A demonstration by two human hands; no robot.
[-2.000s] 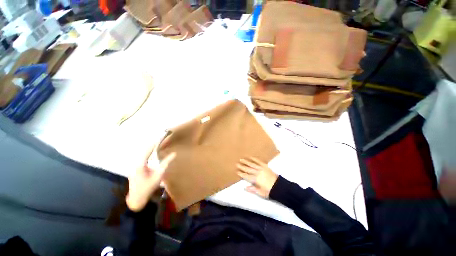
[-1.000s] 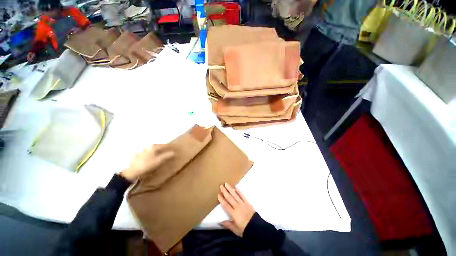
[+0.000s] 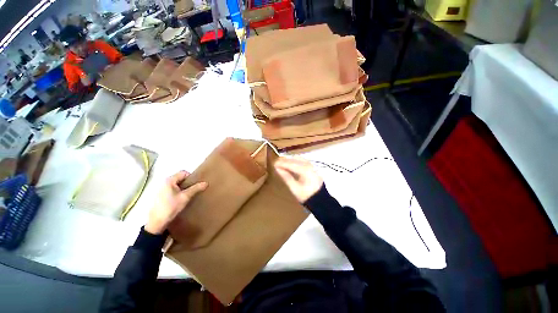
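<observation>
The tan-brown bag piece [image 3: 245, 238] lies on the white table in front of me, turned at an angle, with a smaller tan panel [image 3: 211, 189] on top and a reddish-brown patch [image 3: 246, 164] near its upper corner. My left hand [image 3: 174, 202] holds the left edge of the smaller panel, thumb on top. My right hand [image 3: 300, 177] is at the upper right edge by the cream-yellow strip, fingers bent together; whether they pinch anything is hidden. A thin dark cord [image 3: 352, 169] runs right from beside my right hand; the snips themselves are not visible.
A tall stack of tan bag pieces [image 3: 312, 79] stands at the table's far right. A grey-beige piece with yellow edge [image 3: 113, 183] lies left, with a blue basket [image 3: 21, 211] beyond. More brown pieces lie at the back. A person in orange [image 3: 89, 61] is far left.
The smaller panel, folded over since the earliest frame, now lies flatter with its patch showing more. My left hand has settled on its edge. My right hand has moved up to the piece's upper corner.
</observation>
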